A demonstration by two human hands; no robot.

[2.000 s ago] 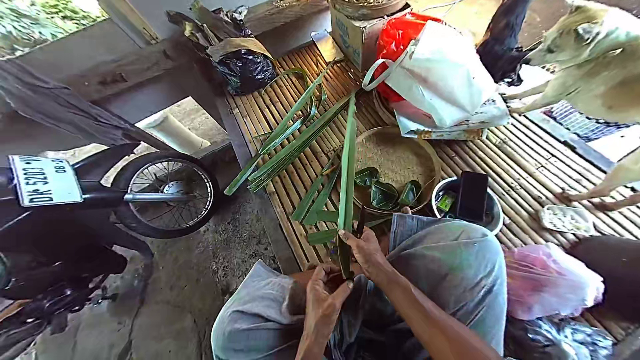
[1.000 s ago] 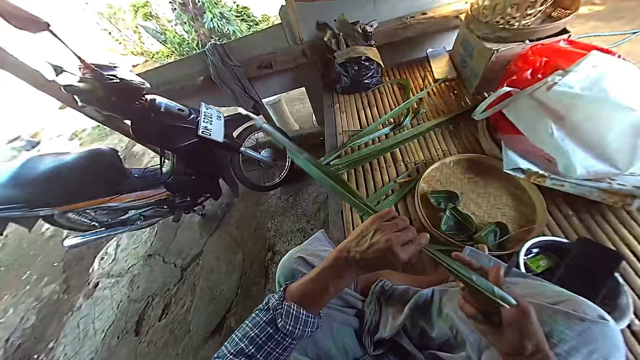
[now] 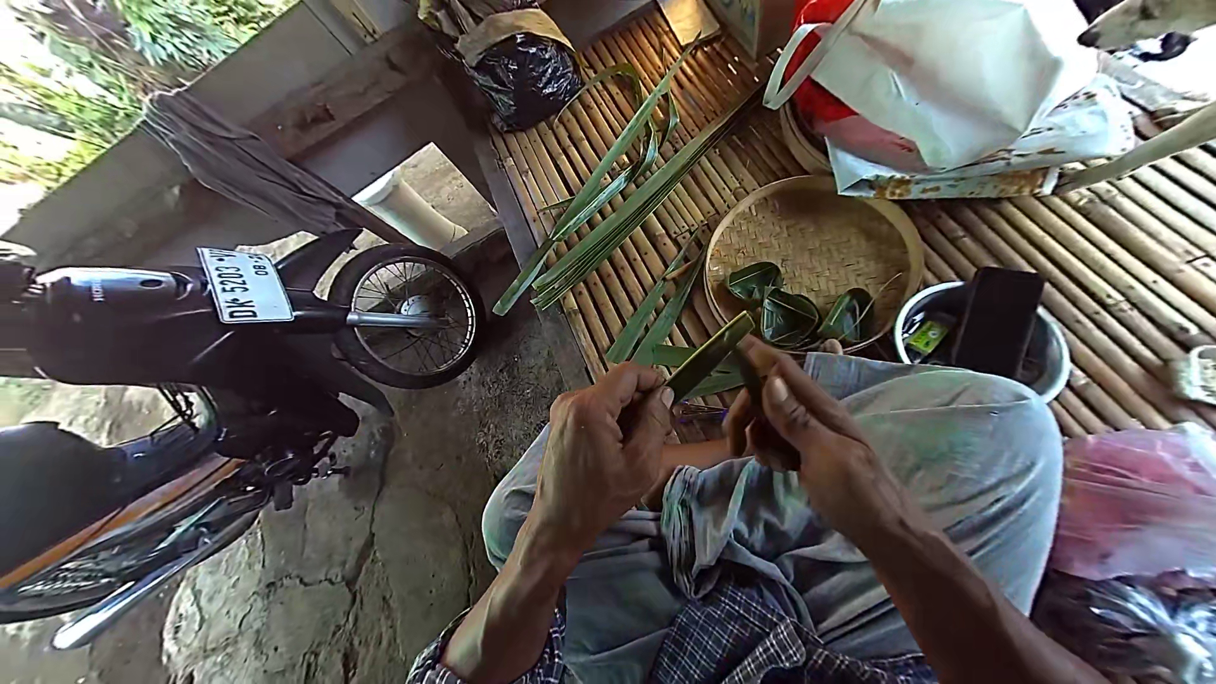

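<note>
My left hand [image 3: 608, 442] pinches the lower end of a short green palm leaf strip [image 3: 712, 356] between thumb and fingers, above my lap. My right hand [image 3: 807, 427] is closed beside the strip's upper part, on a dark, narrow thing that I cannot make out. Just beyond my hands, several folded leaf pieces [image 3: 789, 317] lie in a round woven bamboo tray [image 3: 817, 214]. Long palm leaves [image 3: 646, 204] lie on the bamboo slats left of the tray, with shorter leaf pieces nearer to me.
A white bucket [image 3: 1053, 366] holding a black phone [image 3: 997, 318] stands right of the tray. Beyond are a white bag [image 3: 940, 76] and a black plastic bag [image 3: 522, 76]. A pink plastic bag [image 3: 1135, 499] lies at right, a motorcycle [image 3: 123, 332] stands at left, and part of an animal shows top right.
The long leaf held across my hands earlier no longer shows at that length; a short strip is now in my left hand. My hands have come closer together. The view has swung right since one second ago.
</note>
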